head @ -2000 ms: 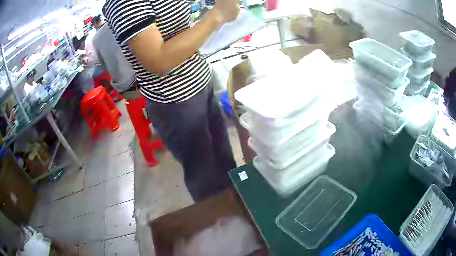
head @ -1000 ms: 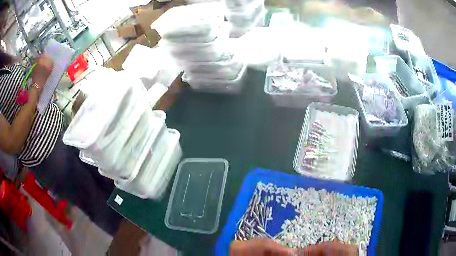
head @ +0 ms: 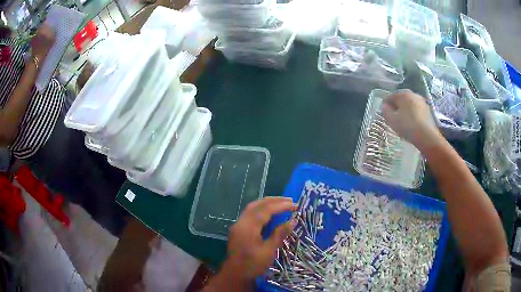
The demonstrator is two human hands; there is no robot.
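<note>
A blue tray [head: 365,182] holds slim metal rods [head: 300,251] heaped at its left and many tiny white caps [head: 377,245] at the centre and right. My left hand [head: 254,239] is over the tray's left edge, thumb and index fingertips apart beside the rods; I see nothing held in it. A clear box [head: 361,162] beyond the tray has rods laid in rows. My right hand [head: 407,117] is over the far part of this box, fingers bent down; its fingertips are blurred, so I cannot tell whether it holds anything.
A clear lid [head: 231,191] lies left of the tray. Tall stacked boxes [head: 140,114] stand at the left table edge, more [head: 257,40] behind. A box of small bags [head: 360,65] is at the back, a plastic bag [head: 498,151] far right. A person [head: 37,120] stands left.
The view has turned down and right to the table. My hands, together at the tray's near edge before, are now apart: left by the rods, right out over the clear box.
</note>
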